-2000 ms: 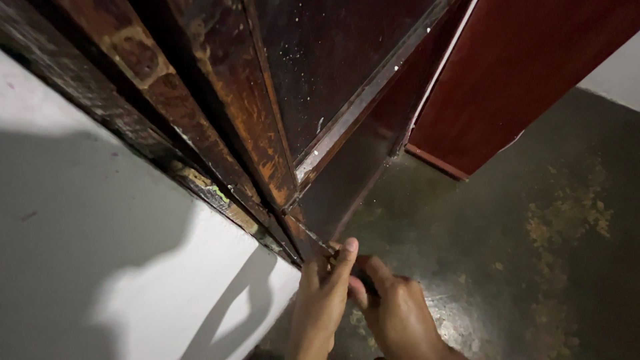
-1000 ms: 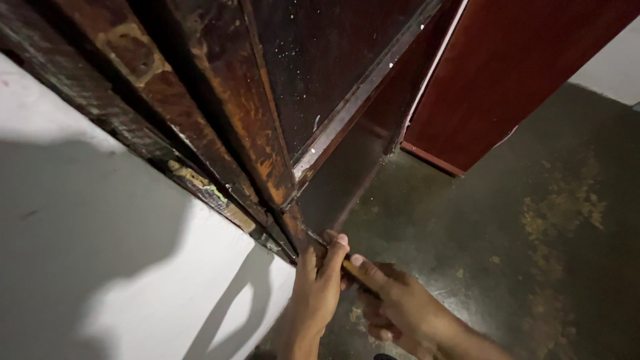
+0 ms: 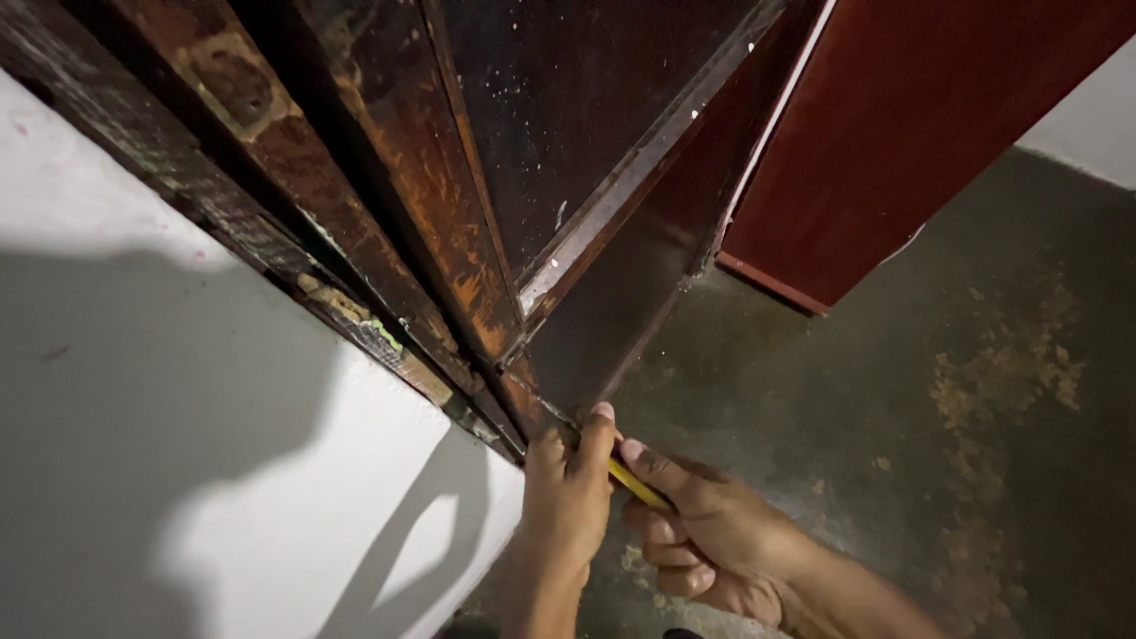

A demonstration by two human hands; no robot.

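A worn, dark brown wooden door (image 3: 612, 124) with white specks stands beside a scuffed wooden door frame (image 3: 266, 133). At the door's lower corner, my left hand (image 3: 568, 479) is closed around the front part of a thin tool whose tip is hidden. My right hand (image 3: 710, 515), just to the right, grips the rear of a yellow strip or handle (image 3: 639, 484); what kind of tool it is I cannot tell. Both hands are low, near the door's bottom edge, and the left fingers seem to touch it.
A white wall (image 3: 399, 515) carrying shadows borders the frame on the left. Beyond the door stands a dark red panel (image 3: 870, 133) reaching down to the stained concrete floor (image 3: 887, 399). Another pale wall (image 3: 1083, 115) shows at the upper right.
My right hand has drawn away from my left, toward the lower right, and more of the yellow piece shows between them. My left hand stays at the door's lower corner.
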